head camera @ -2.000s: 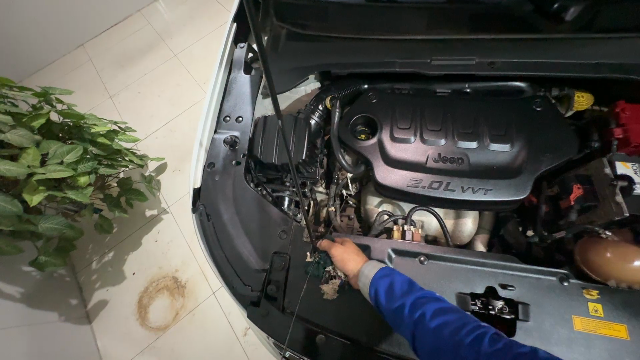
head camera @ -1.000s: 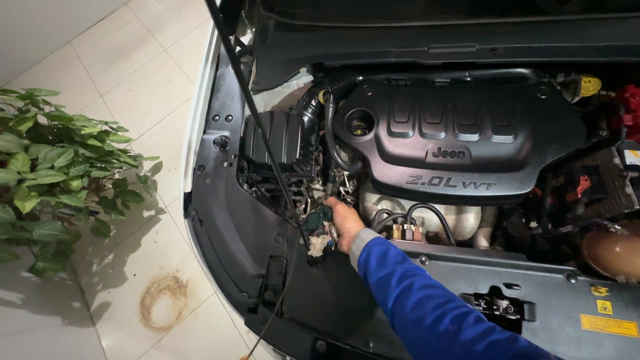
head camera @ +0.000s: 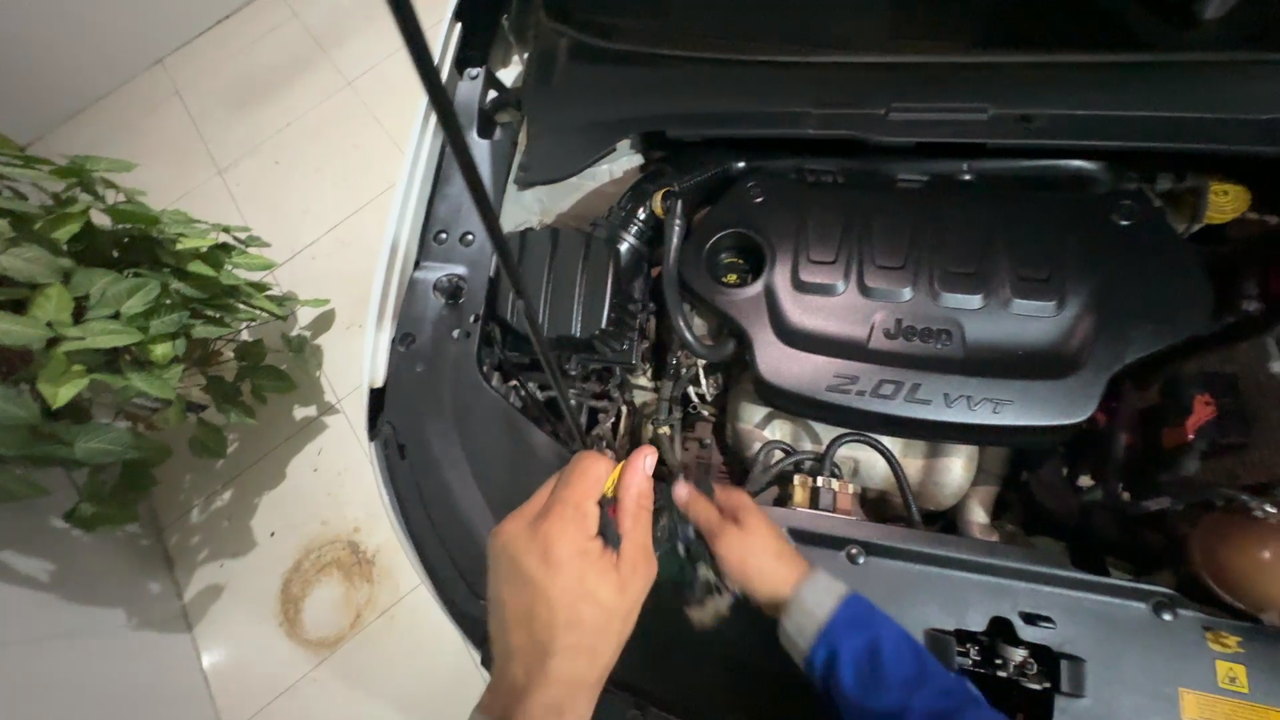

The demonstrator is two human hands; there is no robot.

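My left hand (head camera: 575, 560), bare at the wrist, comes up from the bottom. Its thumb and forefinger pinch a small yellow and red thing (head camera: 613, 480), mostly hidden by the fingers. Just right of it, my right hand (head camera: 750, 550), in a blue sleeve with a grey cuff, is blurred and closed on a dark wiring bundle (head camera: 690, 550). A ragged, pale tuft (head camera: 708, 608) hangs at the bundle's lower end. Both hands are at the front of a car's engine bay, below the black airbox (head camera: 562, 282) and left of metal fittings with black hoses (head camera: 825, 495).
A black hood prop rod (head camera: 490, 215) slants down behind my left hand. The Jeep engine cover (head camera: 930, 300) lies at upper right, the front panel (head camera: 900, 590) at lower right. Left of the fender (head camera: 425, 420) are a leafy plant (head camera: 110, 330) and tiled floor with a brown ring stain (head camera: 325, 590).
My left hand has come into view from the bottom, holding the yellow and red thing. My right hand stays at the wiring bundle, now with its fingers turned differently.
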